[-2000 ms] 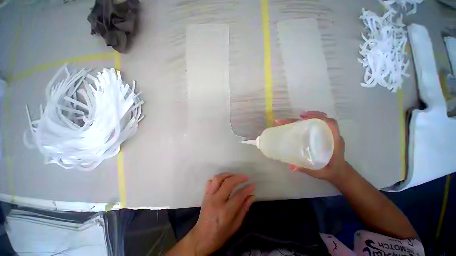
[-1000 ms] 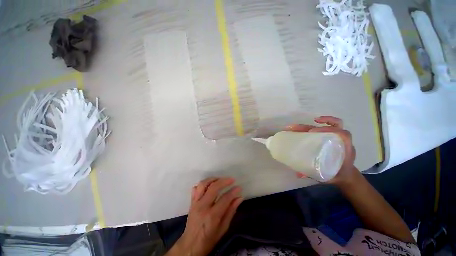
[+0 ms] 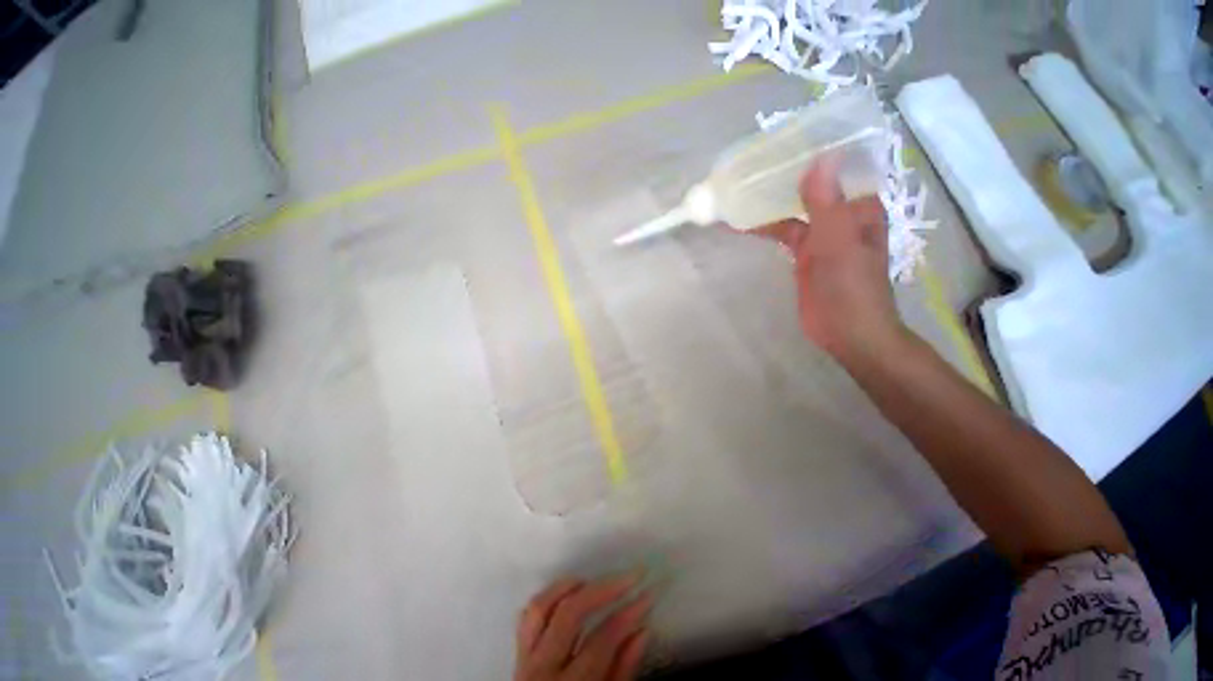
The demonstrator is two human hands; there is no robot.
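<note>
My right hand [image 3: 845, 260] grips a clear squeeze bottle [image 3: 785, 166] with pale yellowish liquid. The bottle is held tilted over the table, its long thin nozzle pointing left above the top of the right arm of the beige two-armed panel [image 3: 423, 386]. The panel lies flat, nearly the colour of the table, its arms on either side of a yellow line. My left hand [image 3: 580, 631] rests palm down near the front edge, cut off by the bottom of the picture. Its fingers are slightly apart and I see nothing in it.
Dark rag [image 3: 200, 323] and long white tape bundle [image 3: 180, 565] lie left. Short white strips [image 3: 825, 37] lie far right, partly behind the bottle. White cut panels [image 3: 1084, 339] are stacked right, a yellowish roll [image 3: 1075, 186] in their gap. Grey-beige fabric [image 3: 146, 127] lies far left.
My right hand and the bottle have moved from the bottom of the U-shaped gap to the far end of the right arm. The view has shifted, showing more of the table's far side.
</note>
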